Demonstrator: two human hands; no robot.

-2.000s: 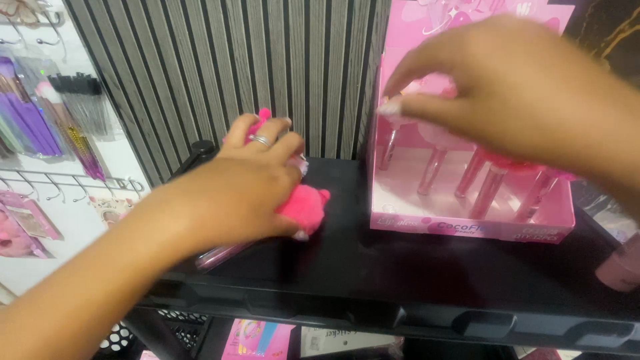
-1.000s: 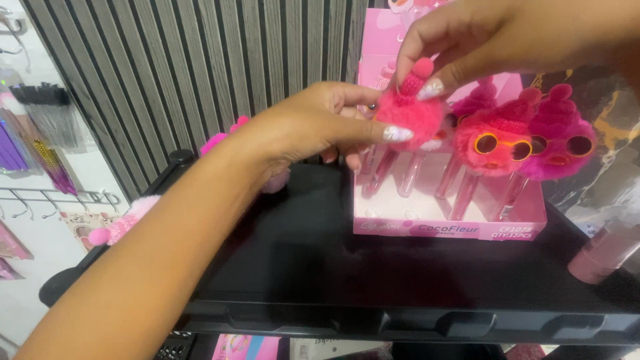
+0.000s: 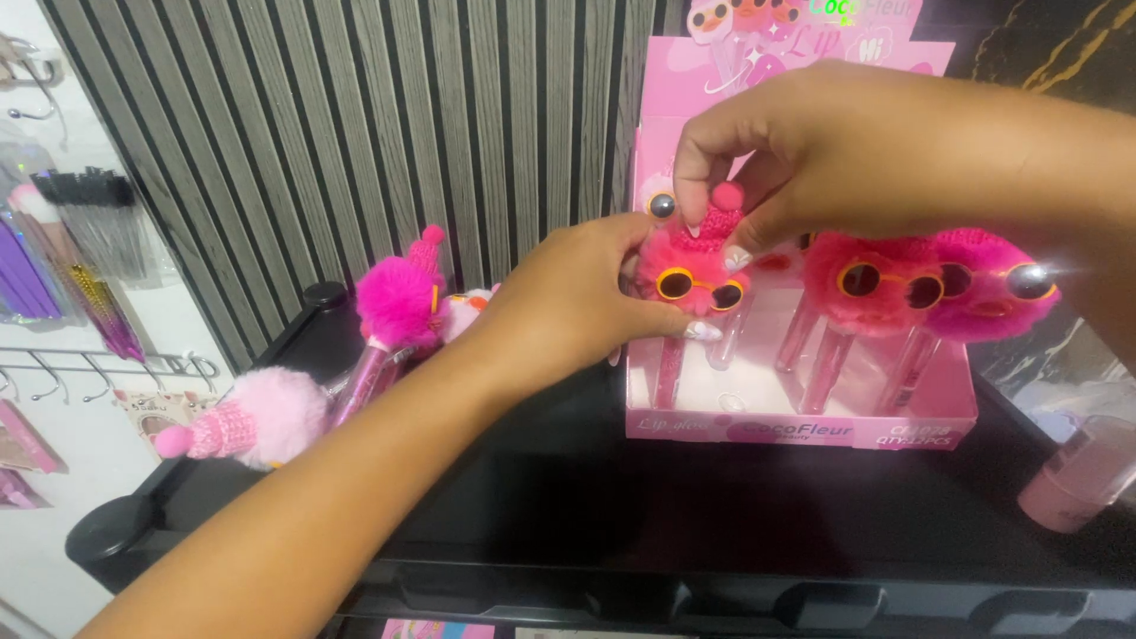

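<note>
My left hand holds the fluffy head of a coral-pink lip gloss with sunglasses. My right hand pinches the knitted hat of that same lip gloss from above. Its tube stands at the left front of a pink cardboard display box. Farther right in the box are a coral lip gloss and a magenta one, both with sunglasses; more tubes are partly hidden. Left of my left hand, a magenta pompom lip gloss and a pale pink one lie on the black shelf, partly behind my forearm.
The black shelf has a raised front edge and a round corner post. A pink cosmetic container is at the right. Grey slatted panelling rises behind. Packaged brushes and metal hooks hang at the left.
Two seconds ago my left hand was on a pink pompom lip gloss on the shelf at the left. It has moved right to the display box, where both hands now grip one lip gloss.
</note>
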